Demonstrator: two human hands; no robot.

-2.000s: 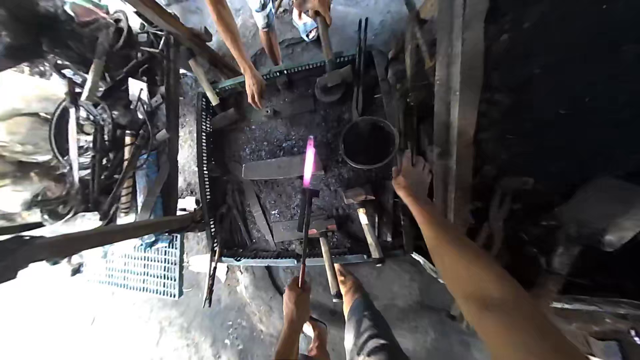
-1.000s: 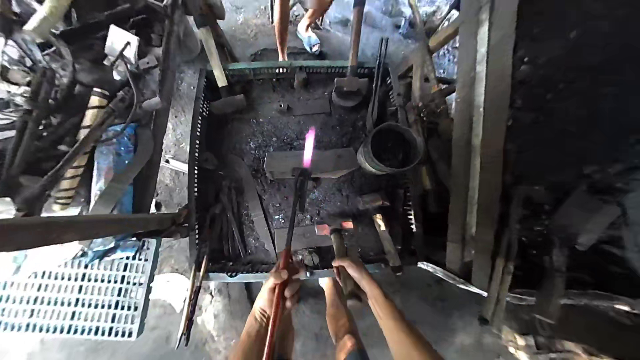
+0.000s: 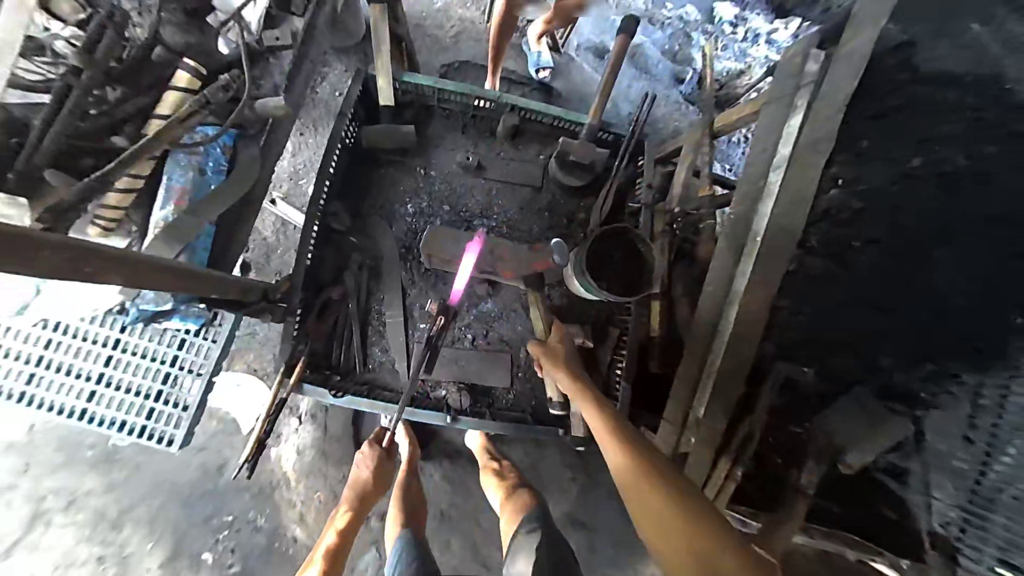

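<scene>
My left hand [image 3: 374, 464] grips the handles of long metal tongs [image 3: 416, 370] at the near edge of the tray. The jaws hold a glowing pink-white metal bar [image 3: 466, 269], whose tip reaches over a metal block [image 3: 444, 248], likely an anvil. My right hand [image 3: 558, 356] is closed on the wooden handle of a hammer [image 3: 538, 314]. The hammer head [image 3: 534, 260] lies over or beside the right part of the block; whether it touches is unclear. A flat dark metal plate [image 3: 468, 366] lies below the block.
A round bucket [image 3: 604, 268] stands right of the block. Sledgehammers [image 3: 578, 156] [image 3: 389, 136] lie at the far side. More tongs [image 3: 628, 152] lean beyond the bucket. A curved blade-like strip [image 3: 392, 300] lies left. Wooden beams [image 3: 772, 240] run along the right; another person's legs [image 3: 502, 40] show beyond.
My right hand, at the tray's right side at first, then took hold of a hammer near the front edge; the hammer is now farther forward. The other person's reaching hand has left the tray.
</scene>
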